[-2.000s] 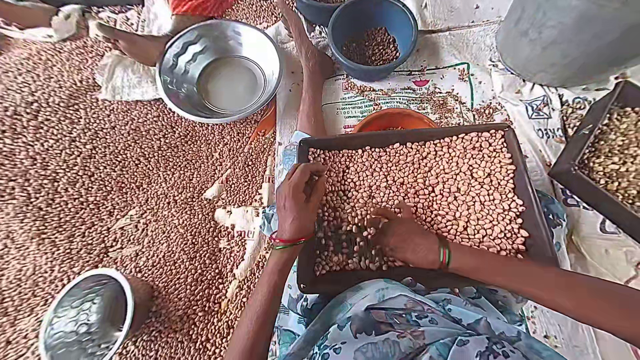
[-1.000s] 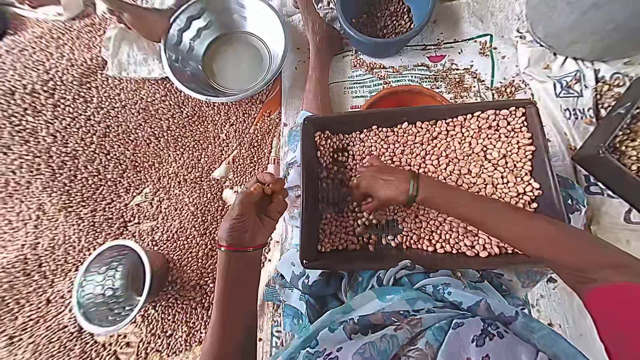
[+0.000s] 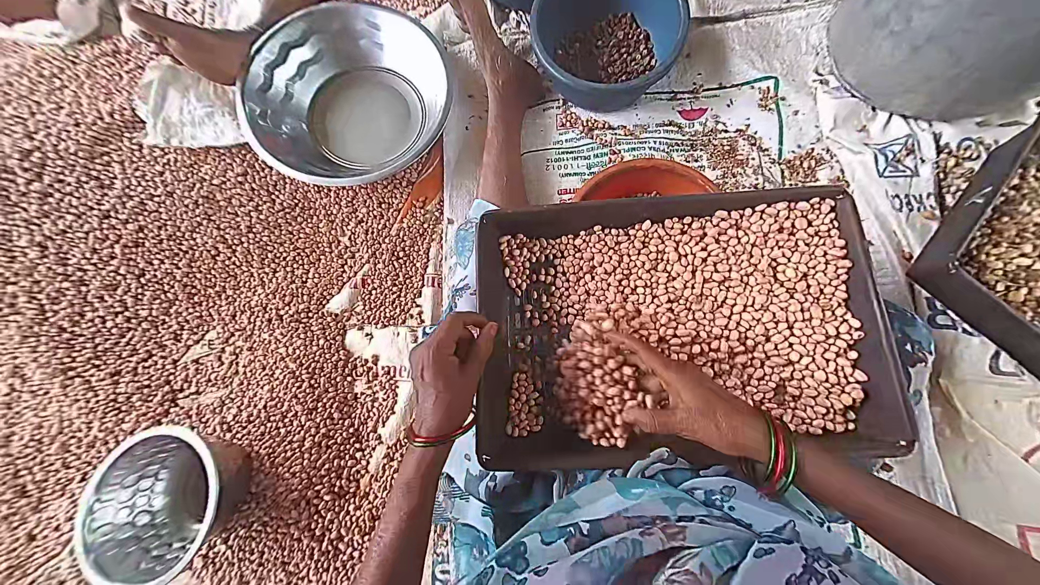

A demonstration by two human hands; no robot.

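Observation:
A dark rectangular tray rests on my lap, with shelled peanuts spread over most of it. Part of its floor shows at the left, where the peanuts are sparse. My right hand is inside the tray, fingers spread against a loose heap of peanuts that looks blurred by motion. Just outside the tray's left wall is my left hand, its fingers curled in; whether anything is between them cannot be seen.
A wide steel basin and a tilted steel pot sit on a large spread of peanuts. Beyond the tray are an orange bowl and a blue tub with darker nuts. Another tray and a grey container stand right.
My left hand was over the tray's left side two seconds ago, then beyond its left wall, and is now close beside that wall. My right hand has pushed peanuts into a heap.

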